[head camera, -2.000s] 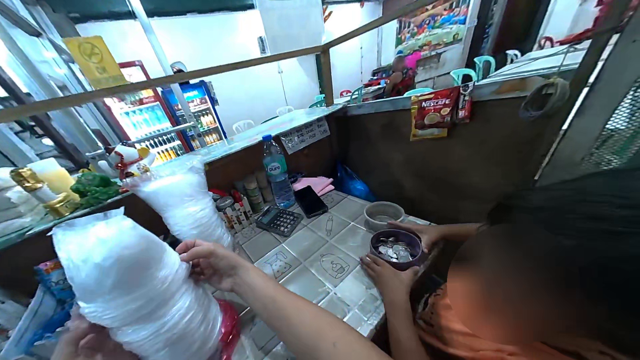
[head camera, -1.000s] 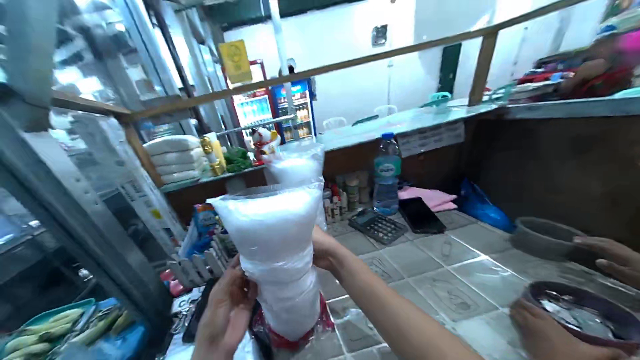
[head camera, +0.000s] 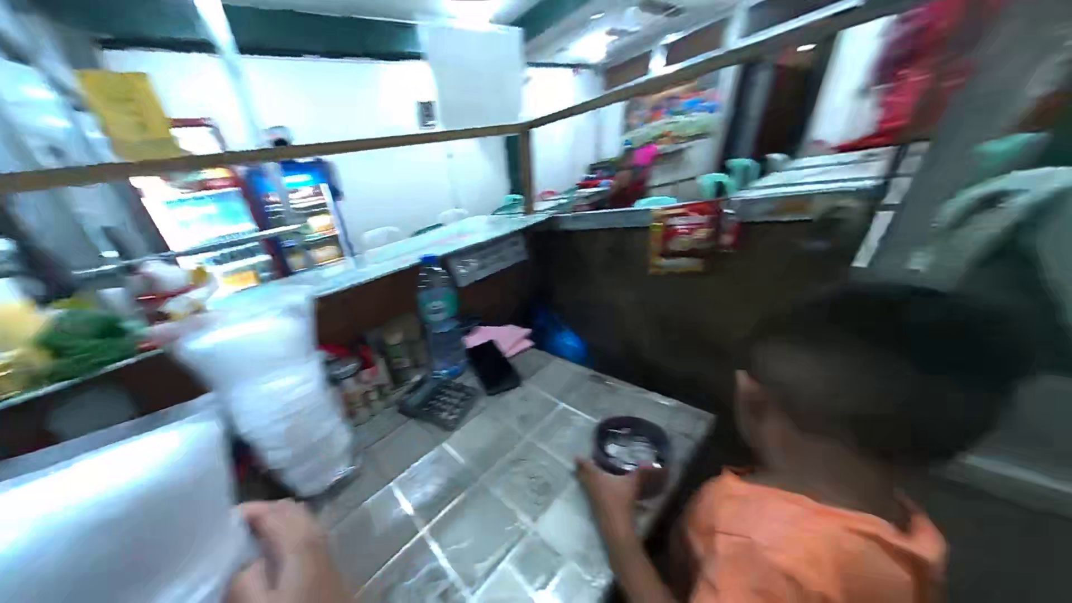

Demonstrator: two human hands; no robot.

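At the lower left a wrapped stack in clear plastic, whitish and blurred, fills the corner. My right hand is at its right edge, fingers closed on the plastic. My left hand is outside the view. A second plastic-wrapped stack stands upright behind, on the tiled counter. Near the counter's right edge, another person's hand touches a dark bowl of coins.
Along the back stand a water bottle, small jars, a calculator, a black phone, a pink cloth and a blue plastic bag. A person in an orange shirt is close on the right.
The view has swung right. My left hand and most of the held stack have left the view. The coin bowl stands on the counter, and the grey bowl beside it no longer shows.
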